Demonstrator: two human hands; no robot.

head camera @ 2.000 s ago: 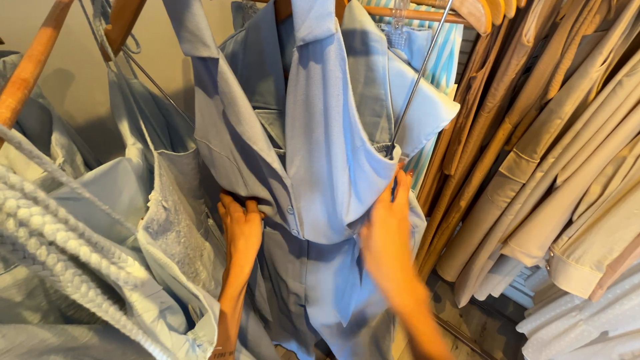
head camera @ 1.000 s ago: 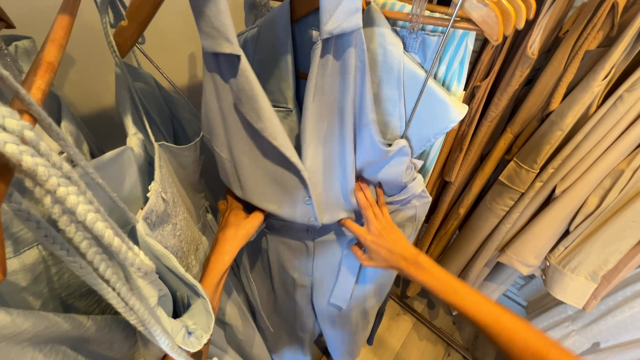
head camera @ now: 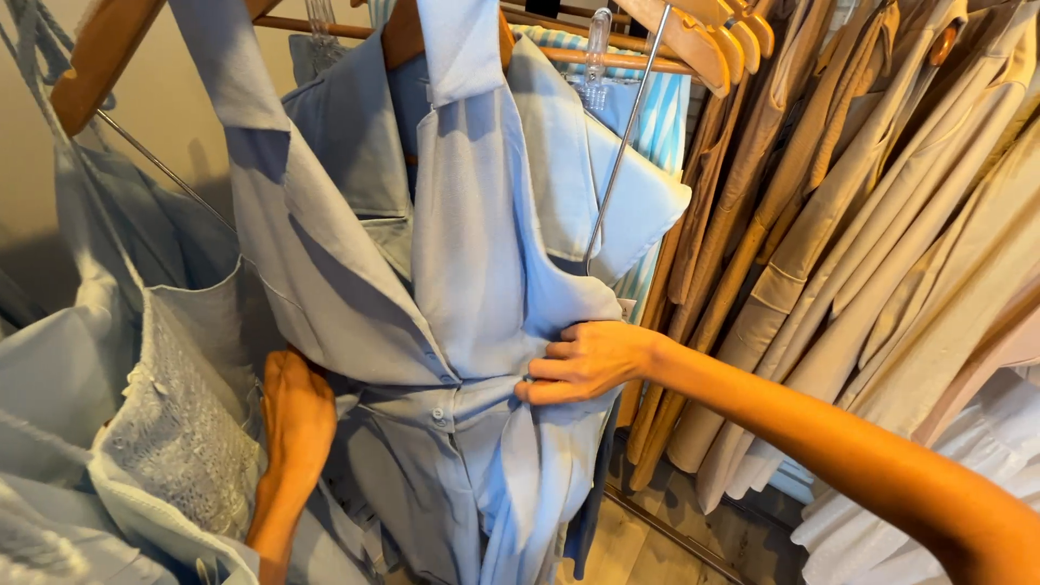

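A light blue halter-neck garment (head camera: 479, 236) with a buttoned front and a waist seam hangs in the middle of the view. My right hand (head camera: 581, 361) grips its fabric at the right side of the waist, fingers curled in, just above a loose hanging tie (head camera: 517, 455). At the left side of the waist is my left hand (head camera: 299, 406), its fingers bent around the garment's edge and partly hidden by it. Two small buttons (head camera: 439, 416) show at the waist. Behind hangs another blue garment with a collar (head camera: 357, 122).
Left of the garment hang pale blue pieces, one with a lace panel (head camera: 187, 439). Wooden hangers (head camera: 691, 41) and a clear clip (head camera: 599, 41) are above. Brown and beige garments (head camera: 788, 268) hang at the right, white ones (head camera: 967, 479) below. A metal rail (head camera: 674, 532) runs near the wooden floor.
My right hand has moved from the garment's right armhole edge to its waist, where its spread fingers have curled into the fabric. My left hand stays at the left side of the waist.
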